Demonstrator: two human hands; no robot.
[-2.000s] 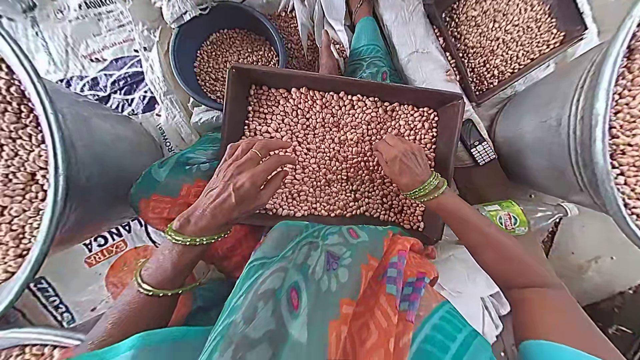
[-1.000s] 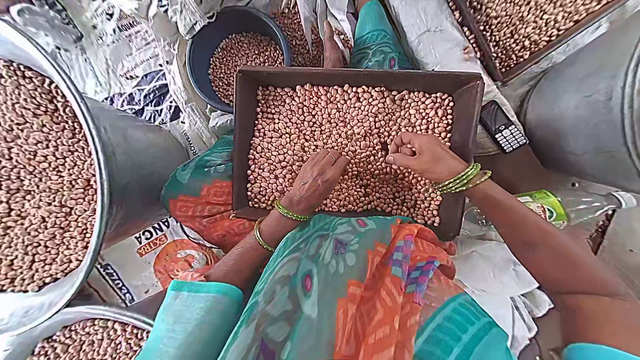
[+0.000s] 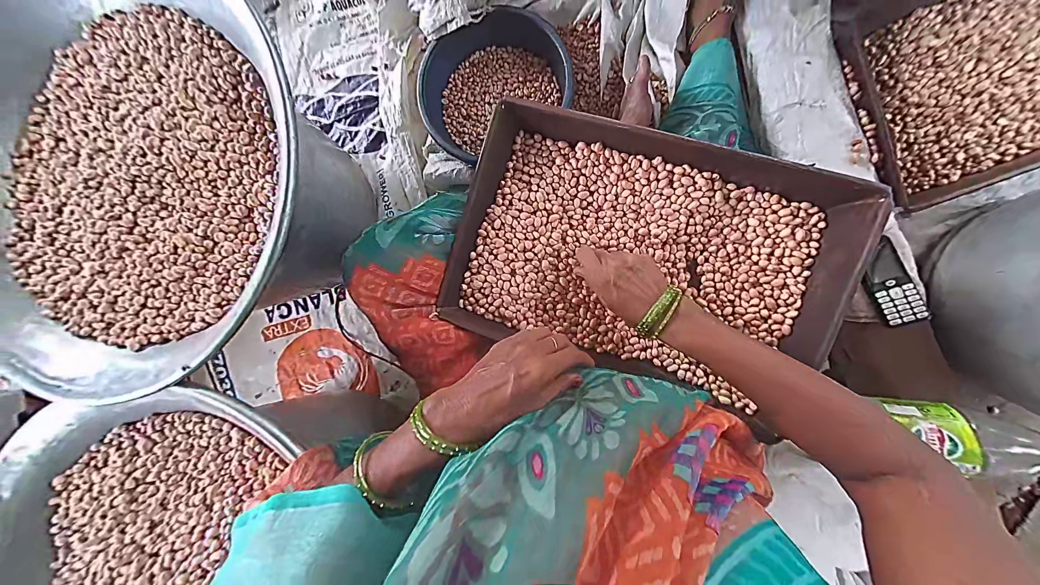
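Note:
A brown rectangular tray (image 3: 849, 244) lies tilted over my lap, filled with pinkish-tan nuts or beans (image 3: 650, 195) in their skins. My right hand (image 3: 621, 283) reaches into the middle of the tray, fingers down among the nuts; whether it pinches any is hidden. At the tray's near edge rests my left hand (image 3: 524, 375), its fingers loosely curled and palm down; nothing shows in it. Green bangles circle both wrists. Beyond the tray's far left corner stands a dark blue round tub (image 3: 561, 61) holding more of the nuts.
Two large metal pots (image 3: 284, 162) (image 3: 244, 410) of nuts stand on the left. Another nut-filled tray (image 3: 886, 146) lies at upper right, near a keypad phone (image 3: 898, 296). A clear plastic bottle (image 3: 934, 435) with a green label lies at right. Printed sacks (image 3: 325, 361) cover the floor.
My left hand has drawn back from the nuts to the tray's near edge. My right hand has moved left across the nuts. The view has shifted left.

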